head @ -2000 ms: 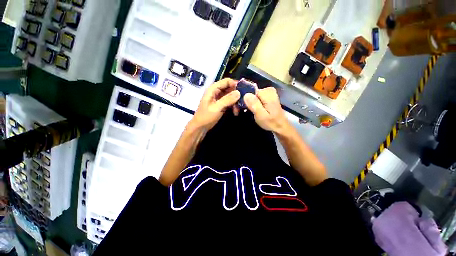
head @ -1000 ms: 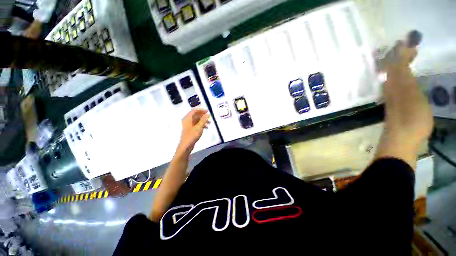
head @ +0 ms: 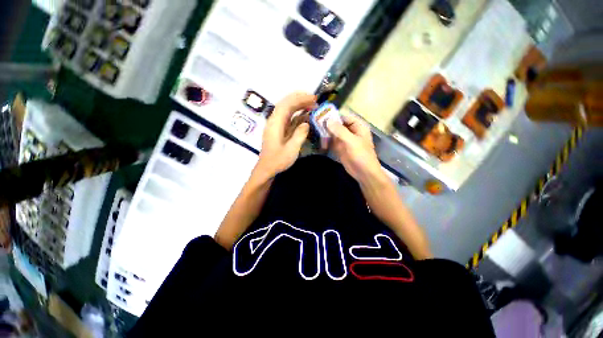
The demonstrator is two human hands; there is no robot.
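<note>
A small watch case (head: 325, 119) with a blue rim and a pale inside is held up between both hands in front of my chest. My left hand (head: 285, 135) is on its left side, with bent fingers around its edge. My right hand (head: 356, 142) has its thumb on the lower right of the case. Fingers hide part of it. The upper white blister tray (head: 228, 26) holds several dark covers (head: 307, 38), a dark case with a reddish rim (head: 195, 94), a case with a white centre (head: 255, 100) and a pinkish-rimmed case (head: 243, 121).
A second white tray (head: 192, 191) lies lower left with a few dark covers. Stacked trays (head: 99, 53) stand at the far left. The pale machine table (head: 390, 66) at right carries orange fixtures (head: 441, 96), a black fixture (head: 412, 122) and a dark piece (head: 443, 9) at its top.
Both hands, apart over the trays one second ago, are together again at my chest with the blue-rimmed case. The blue case has left its tray pocket. A dark piece now lies on the machine table.
</note>
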